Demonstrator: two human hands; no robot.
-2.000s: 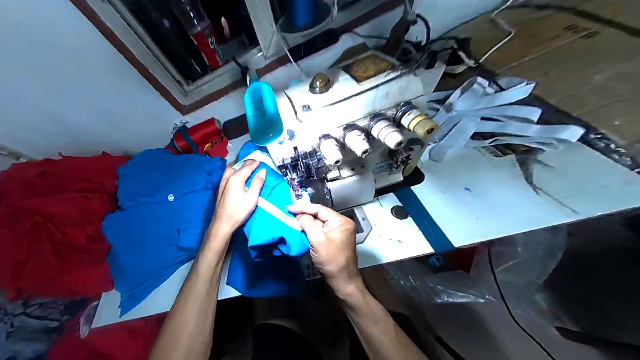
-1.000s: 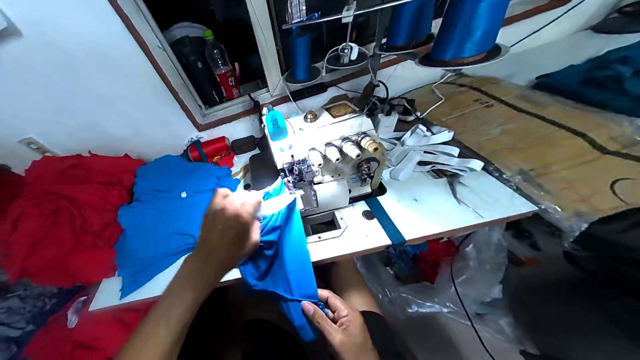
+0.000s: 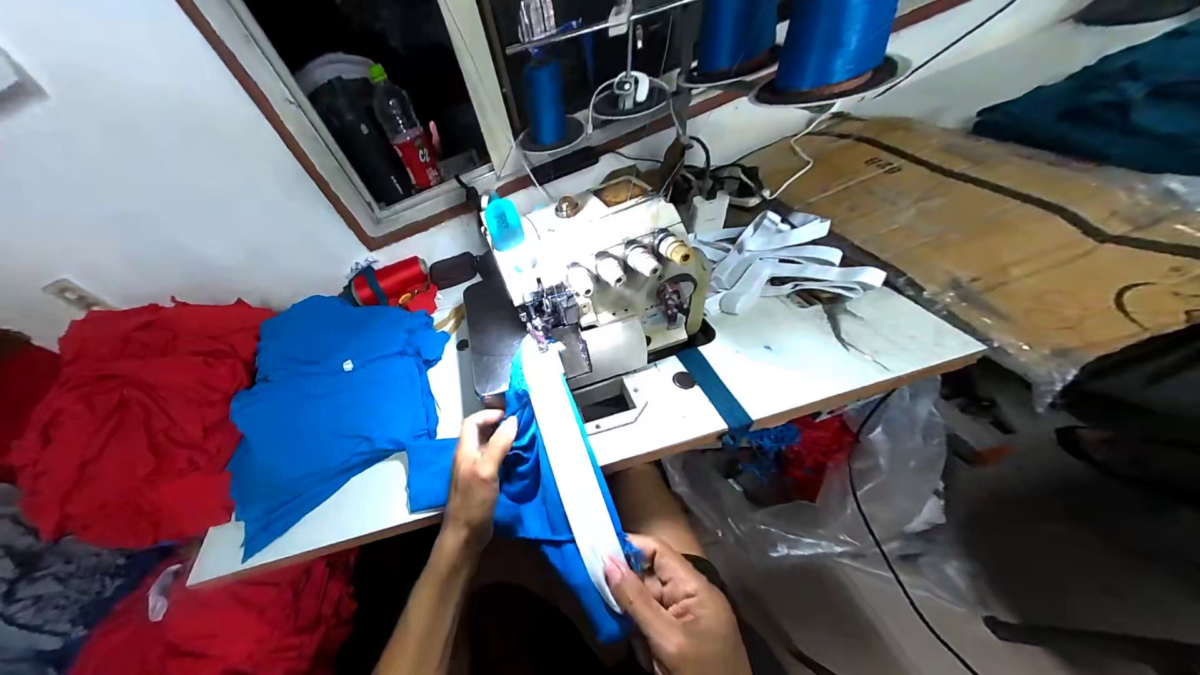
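A white overlock sewing machine (image 3: 600, 281) stands on the white table. A white elastic band (image 3: 574, 459) runs from its presser foot down toward me, lying along the edge of a blue garment (image 3: 534, 511). My right hand (image 3: 670, 600) pinches the lower end of the band together with the blue cloth. At the left edge of the garment, my left hand (image 3: 480, 469) grips a fold of the cloth between thumb and fingers. The far end of band and cloth is under the presser foot, where the needle is hard to make out.
Blue cloth pieces (image 3: 337, 384) and a red cloth pile (image 3: 141, 422) lie left. White elastic strips (image 3: 778, 258) lie right of the machine. Large blue thread cones (image 3: 834, 42) stand behind. A clear plastic bag (image 3: 900, 469) hangs below the table's front edge, beside a black cable (image 3: 877, 534).
The band now stretches straight down from the presser foot to my right hand. My left hand has moved from near the machine down to the cloth's left edge.
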